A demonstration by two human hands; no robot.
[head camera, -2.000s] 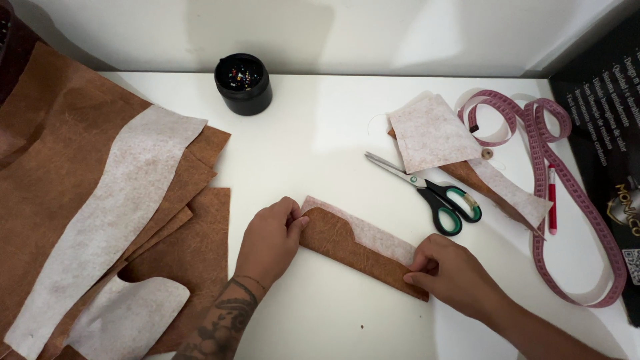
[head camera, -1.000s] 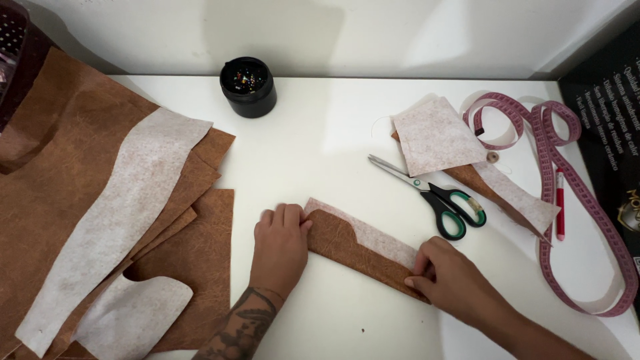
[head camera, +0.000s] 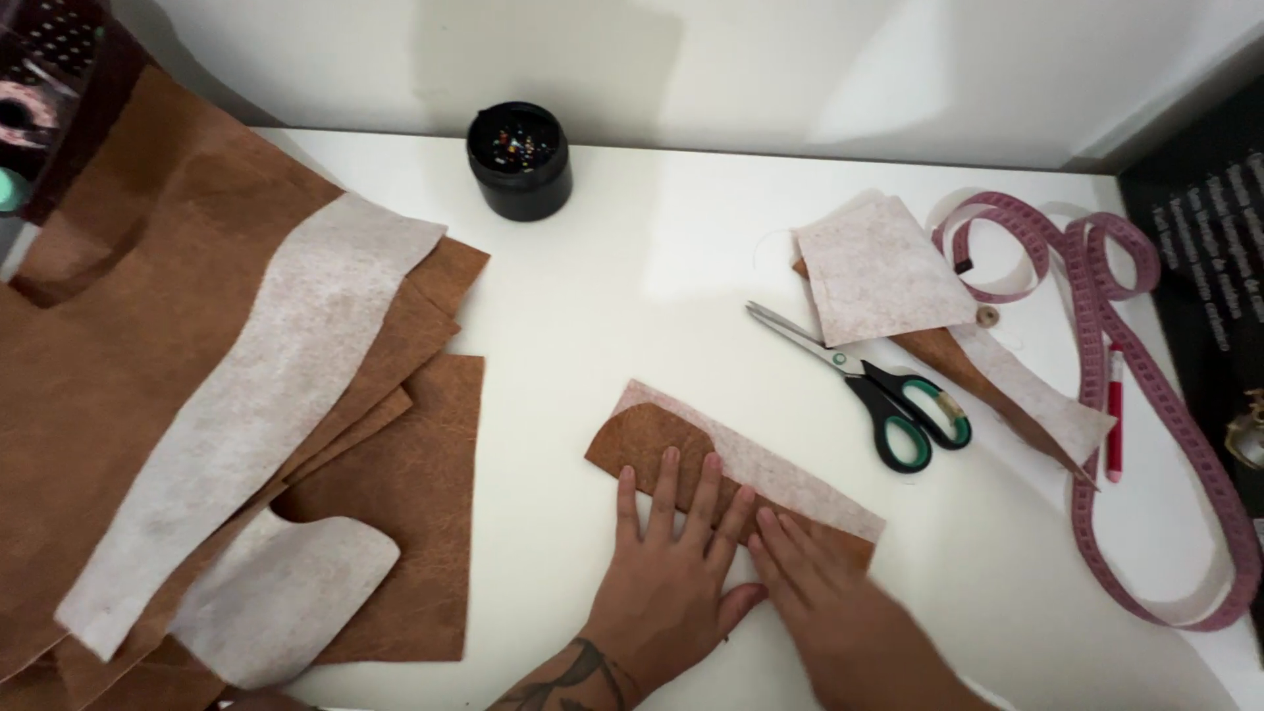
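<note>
A folded piece of brown leather-like fabric (head camera: 657, 434) with a pale backing lies on the white table in front of me. My left hand (head camera: 676, 573) rests flat on its lower edge with fingers spread. Beside it, my right hand (head camera: 815, 583) presses its fingertips on the right part of the same fold. Neither hand grips anything. Scissors with black and green handles (head camera: 879, 395) lie to the upper right of the hands, their blades slightly apart.
Brown fabric sheets (head camera: 197, 227) and pale-backed cut pieces (head camera: 286, 326) cover the left side. A black jar (head camera: 520, 163) of small beads or pins stands at the back. More cut pieces (head camera: 884, 276), a pink measuring tape (head camera: 1086, 326) and a red pen (head camera: 1115, 415) lie right.
Both hands have left the ends of the folded piece, where their fingers held it, and now lie flat along its lower edge, close together. The left hand has moved right, the right hand left.
</note>
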